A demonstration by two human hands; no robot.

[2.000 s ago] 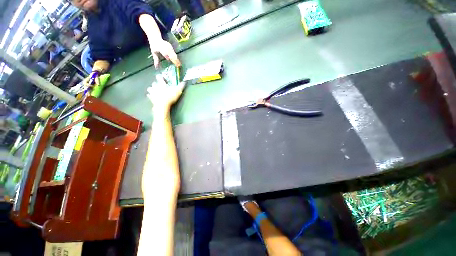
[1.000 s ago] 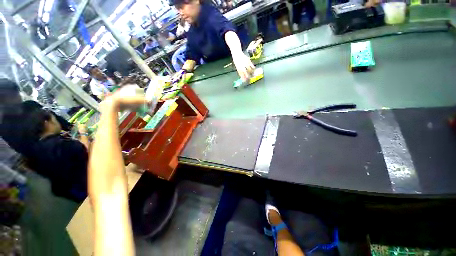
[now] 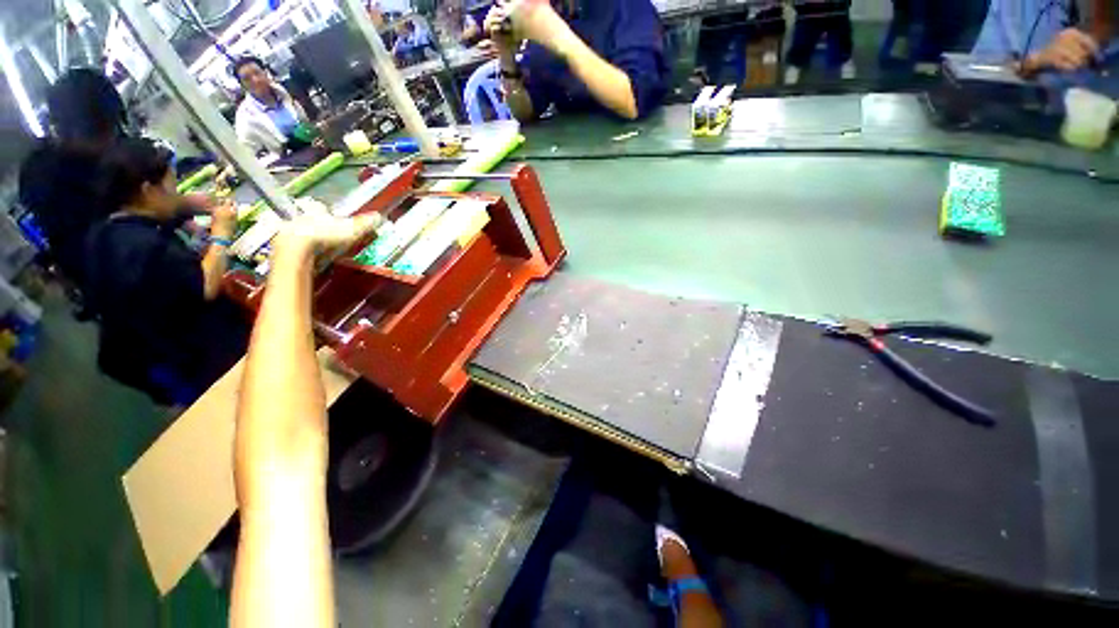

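Note:
My bare left hand (image 3: 329, 229) reaches over the red fixture (image 3: 430, 350), its fingertips at the far left end of the green and white circuit boards (image 3: 423, 245) in the frame. The fingers are blurred, so their grip cannot be told. My right hand (image 3: 670, 542) is small and dark below the bench edge, with a bit of white glove and a blue wrist strap; its fingers are hidden. Open side cutters (image 3: 874, 344) lie on the black mat (image 3: 638, 356).
Another green board (image 3: 973, 200) and a yellow-cored part (image 3: 712, 111) are on the green bench surface (image 3: 736, 196). A cardboard sheet (image 3: 184, 478) is below the fixture. A person (image 3: 153, 270) works at the left; others are across the bench.
My left hand has moved from the bench, near the opposite worker's hand, to the fixture. The view has swung left. The opposite worker's hands are now raised. My right hand stays low.

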